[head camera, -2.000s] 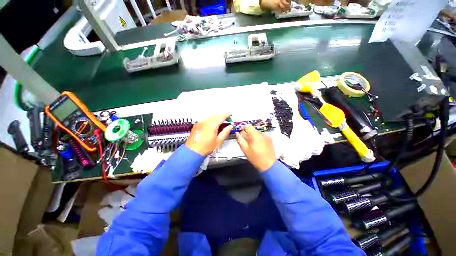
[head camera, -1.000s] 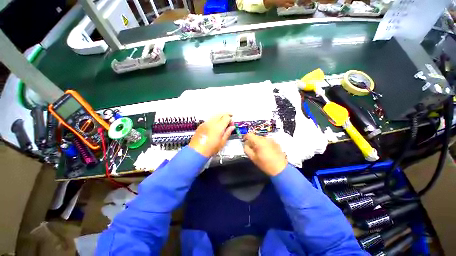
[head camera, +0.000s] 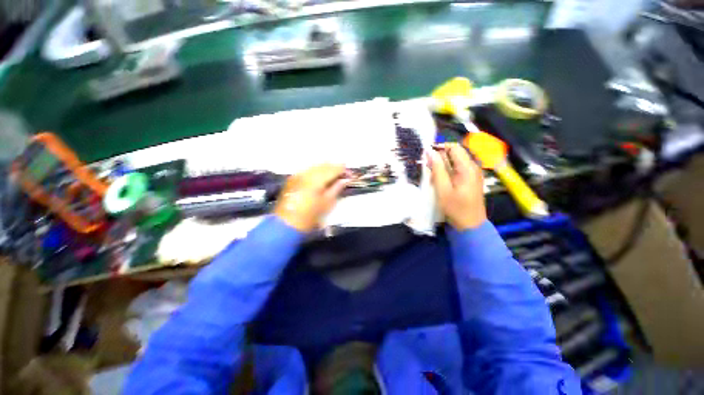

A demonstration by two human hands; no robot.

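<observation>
The picture is blurred. The hot-air brush [head camera: 224, 193] lies across the white cloth [head camera: 309, 135], its bristled barrel with dark-red and silver strips to the left. Its open handle [head camera: 370, 179] shows small coloured wires. My left hand [head camera: 310, 197] is closed around the brush where barrel and handle meet. My right hand [head camera: 458, 185] is at the cloth's right edge, just right of the heap of small black screws [head camera: 408, 152], with fingertips close together. A small dark bit shows at these fingertips; whether they hold it is too blurred to tell.
A multimeter [head camera: 60, 183] and solder wire spool [head camera: 126, 193] lie left. A yellow-handled mallet [head camera: 519, 189] and tape roll [head camera: 520, 99] lie right. A blue crate [head camera: 615, 332] with brushes is lower right. A white part [head camera: 297, 55] is on the green belt.
My right hand has left the handle and moved right, past the screws. My left hand stays at the brush. The blue part seen between the hands no longer shows there. The view has shifted.
</observation>
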